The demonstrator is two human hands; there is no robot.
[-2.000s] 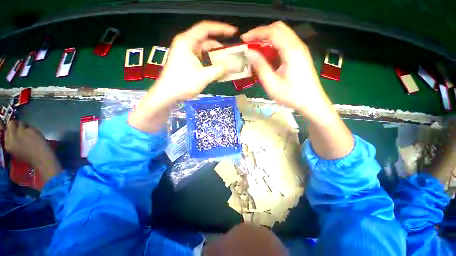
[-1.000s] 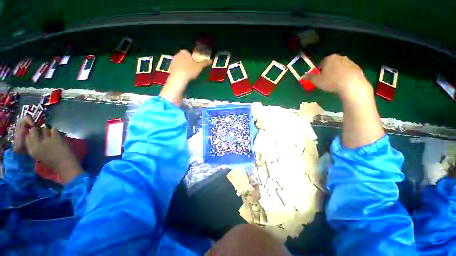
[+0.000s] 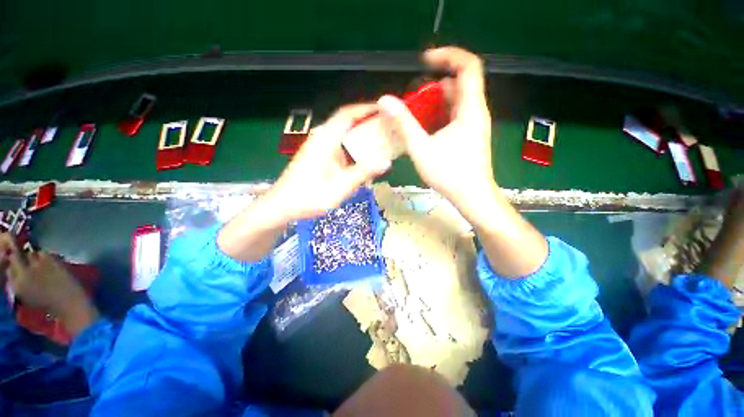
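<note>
A red phone housing [image 3: 426, 104] with a pale, washed-out part is held up between both hands above the conveyor. My left hand [image 3: 330, 163] grips its pale left end. My right hand [image 3: 453, 138] grips its red right end, thumb towards the middle. The fingers hide much of the housing and its details are blurred. The blue parts tray [image 3: 379, 244], holding many tiny silvery and dark parts, sits on the bench below my hands. A large heap of cream paper pieces [image 3: 436, 285] lies right of the tray.
Housings stand spaced along the green belt, such as one at right [image 3: 539, 142]. A worn whitish edge strip [image 3: 571, 200] borders the bench. A white-faced housing [image 3: 147, 259] lies left of the tray, beside clear plastic [image 3: 306, 305]. Neighbours' hands show at far left [image 3: 49, 285] and far right.
Both hands were apart over the belt a second ago; now they have come together, holding one housing raised between them. Several housings seen then at mid-belt no longer show. The view has shifted.
</note>
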